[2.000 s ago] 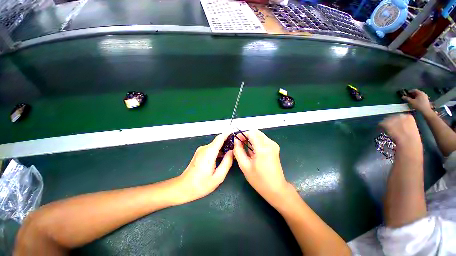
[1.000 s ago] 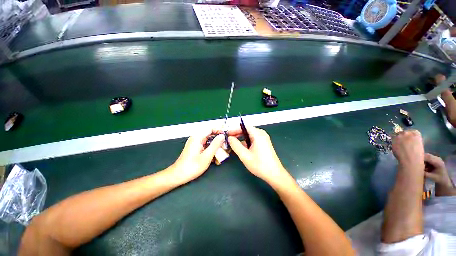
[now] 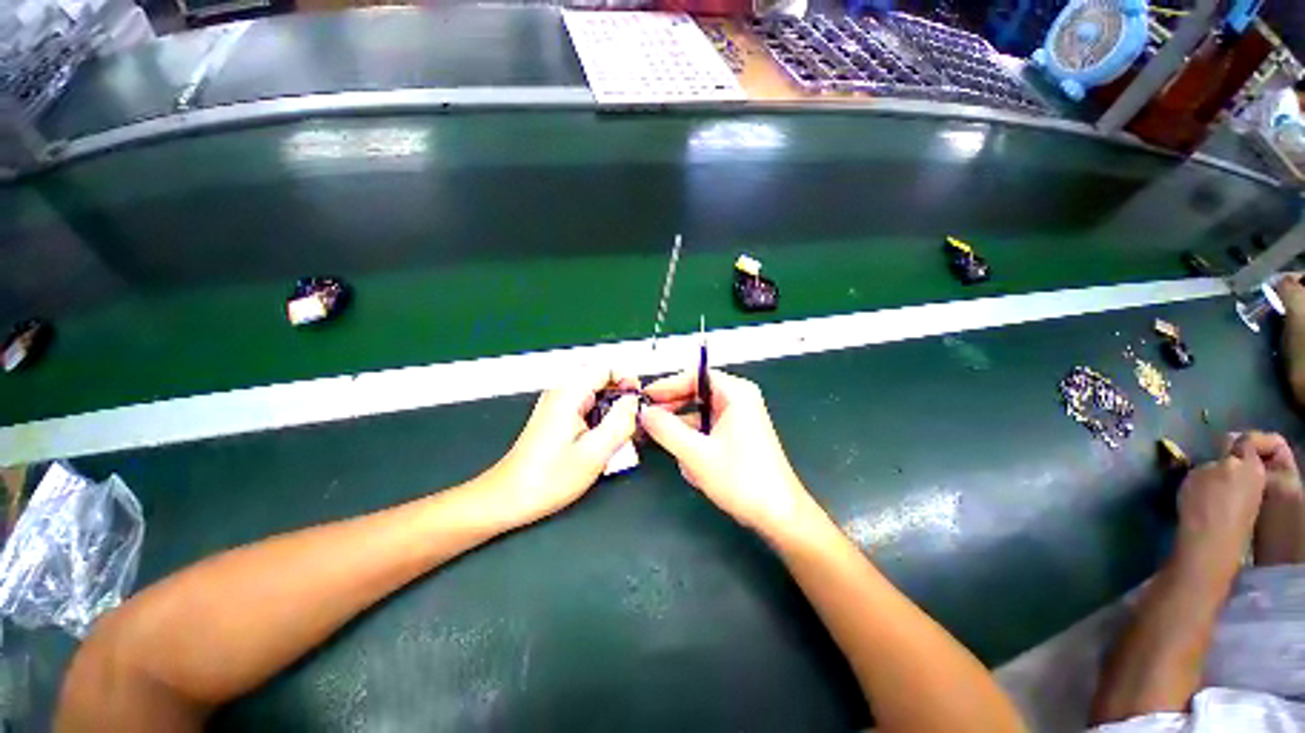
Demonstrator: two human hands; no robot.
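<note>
My left hand (image 3: 561,447) holds a black electronic unit (image 3: 613,407) over the dark green work surface, close to the white strip. A small white block (image 3: 621,458) sticks out below my left fingertips. My right hand (image 3: 726,437) has dark tweezers (image 3: 704,375) between its fingers, pointing up and away. My right thumb and fingertip also touch the right side of the unit. The part between the fingertips is hidden.
Black units (image 3: 754,285) lie spaced on the green belt (image 3: 487,308) beyond the white edge strip (image 3: 472,372). A thin silvery rod (image 3: 668,287) reaches across the belt. A clear bag (image 3: 72,547) lies left. At right are metal parts (image 3: 1096,404), gold-coloured parts (image 3: 1151,380) and another person's hands (image 3: 1228,487).
The belt units have shifted left. The white block has come into view below my left hand, and the tweezers now point more upright. The neighbour's hands have moved down and right.
</note>
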